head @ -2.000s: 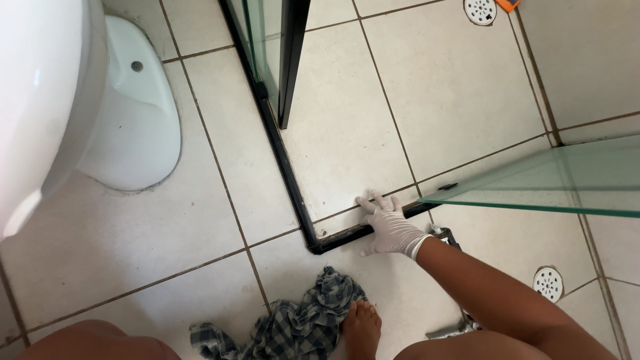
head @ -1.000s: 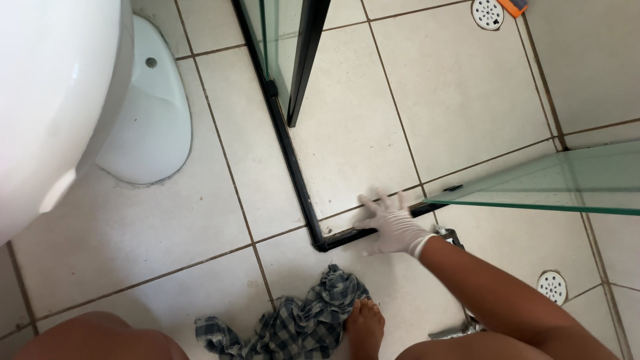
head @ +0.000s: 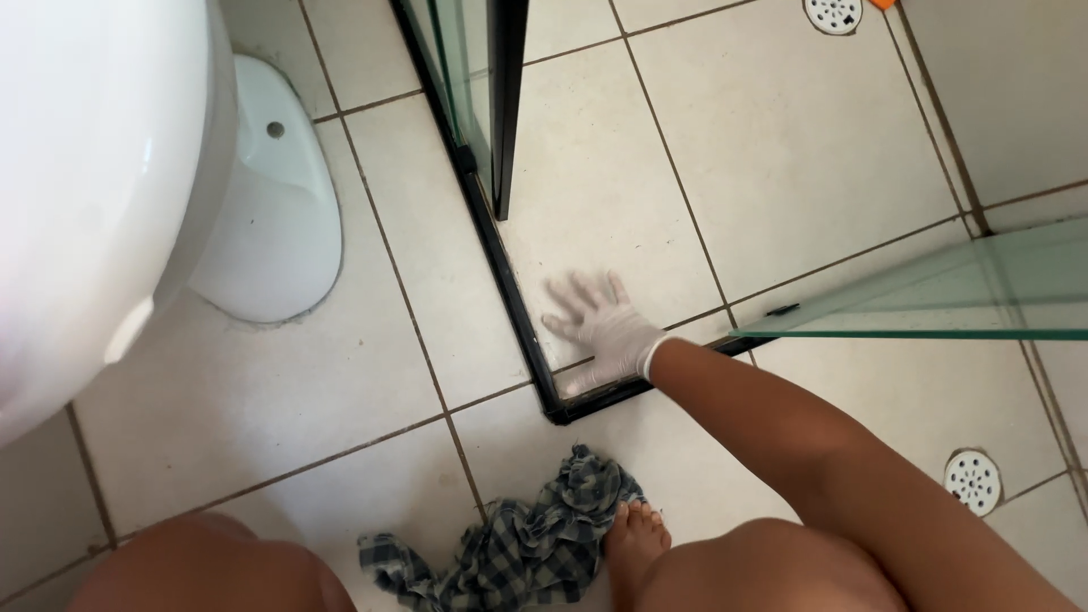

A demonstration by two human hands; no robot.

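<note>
My right hand (head: 599, 331), in a thin whitish glove, is spread over the floor tiles just inside the corner of a black shower frame rail (head: 510, 297). Its fingers are apart and slightly blurred, and it holds nothing. The thumb side lies close to the rail's corner; whether it touches the rail I cannot tell. My left hand is out of view. A glass panel (head: 935, 297) reaches in from the right above the rail, and another glass panel with a black edge profile (head: 507, 110) stands at the top. A checkered cloth (head: 527, 544) lies crumpled beside my bare foot.
The white toilet (head: 102, 187) and its base (head: 280, 204) stand at the left. Round floor drains sit at the upper right (head: 833, 13) and lower right (head: 973, 482). Part of an orange object (head: 884, 3) shows at the top edge. My knees frame the bottom.
My right hand has moved left along the rail toward its corner, and now lies on the tiles inside it. The dark object seen earlier beside my wrist is now hidden by my arm.
</note>
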